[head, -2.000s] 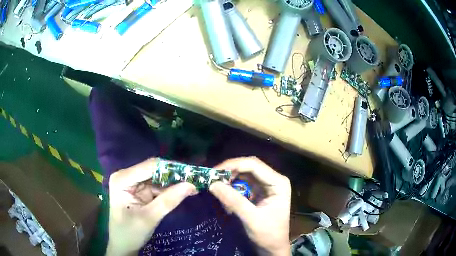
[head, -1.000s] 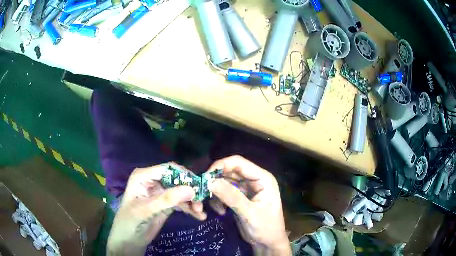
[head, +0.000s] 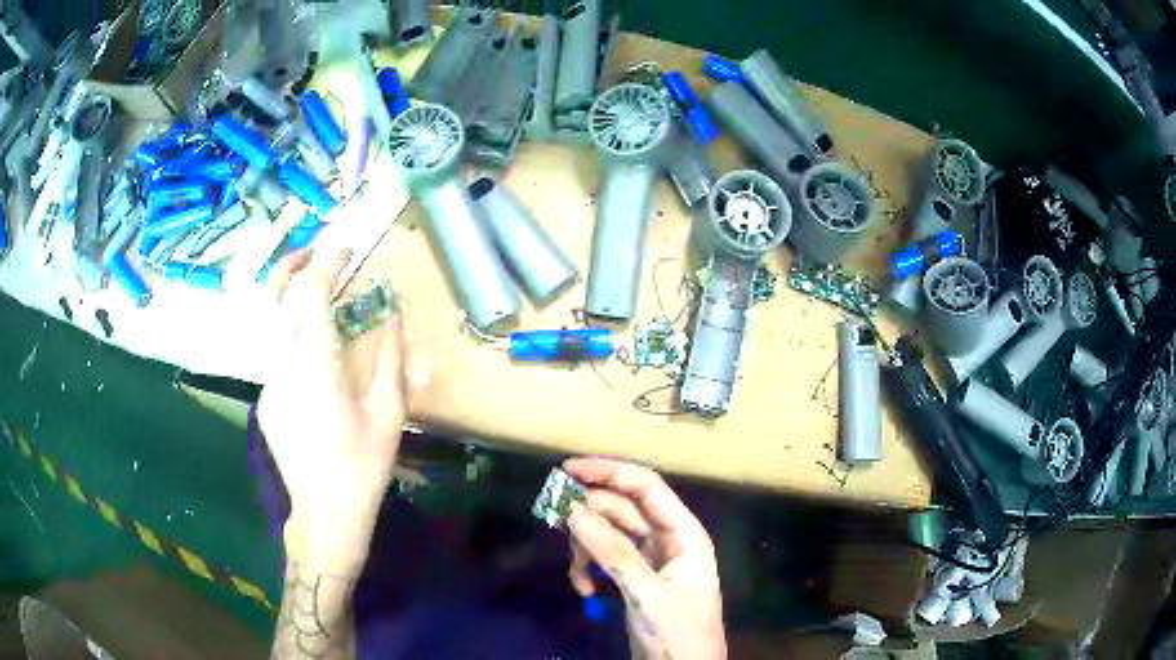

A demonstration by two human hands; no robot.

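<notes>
My left hand (head: 338, 406) is stretched over the bench's left part, with a small green circuit board (head: 365, 311) between its thumb and fingers. My right hand (head: 658, 554) is over my lap and pinches another small green circuit board (head: 557, 496) by its edge. A blue cell (head: 596, 606) shows under the right hand's curled fingers, mostly hidden. A wired blue cell (head: 562, 344) lies on the brown cardboard beside a board (head: 660, 344) and an open grey handle shell (head: 717, 342).
Grey fan housings (head: 622, 213) lie along the bench's back and right. Many blue cells (head: 181, 194) are heaped at left. A green board strip (head: 832, 286) lies near a black stick-like tool (head: 948, 438). White parts (head: 967, 580) show below the bench's right end.
The green board strip bent between both hands is now separate pieces, one at each hand. My left hand has moved up and left over the bench. The view has shifted, showing more bench.
</notes>
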